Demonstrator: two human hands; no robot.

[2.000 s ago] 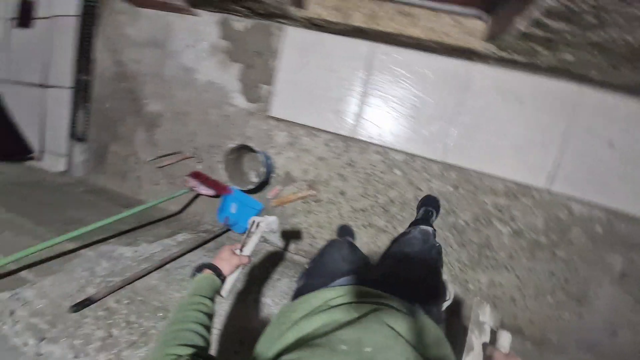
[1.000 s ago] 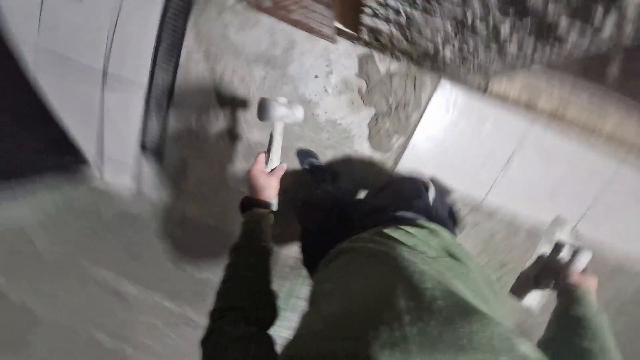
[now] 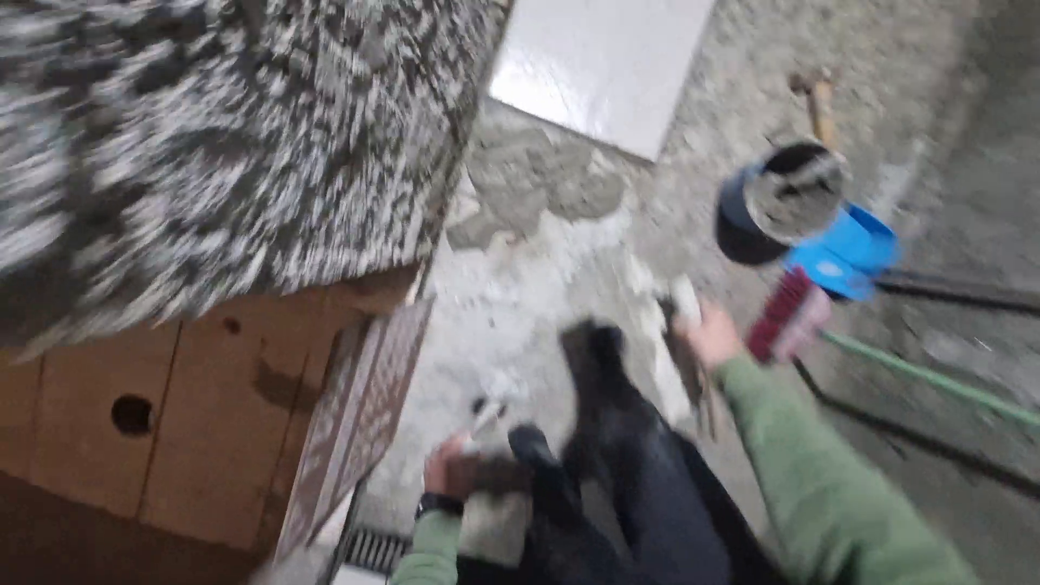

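My left hand (image 3: 445, 467), with a dark band at the wrist, is closed around the pale handle of a mallet (image 3: 490, 414), low in the view beside my shoe; blur hides much of its head. To the right, my right hand (image 3: 713, 335) grips a pale, blurred hand tool (image 3: 678, 341), possibly a trowel, near a red broom head (image 3: 784, 317). Beyond that hand stands a dark bucket (image 3: 741, 213) with grey mortar in it, touching or overlapping a blue dustpan (image 3: 849, 252). A wooden-handled hammer (image 3: 821, 110) lies past the bucket.
White glossy tile (image 3: 601, 69) covers part of the floor ahead, beside a spread patch of mortar (image 3: 544, 175). Rough stonework (image 3: 227, 146) and brown boards (image 3: 97, 439) are on the left. A green broom handle (image 3: 934, 378) crosses at right, and a drain grate (image 3: 374, 548) sits low left.
The view has swung round strongly. Both hands keep hold of their tools; the mallet, raised clearly in view one second ago, now shows low beside my shoe. Bucket, dustpan and broom are back in view.
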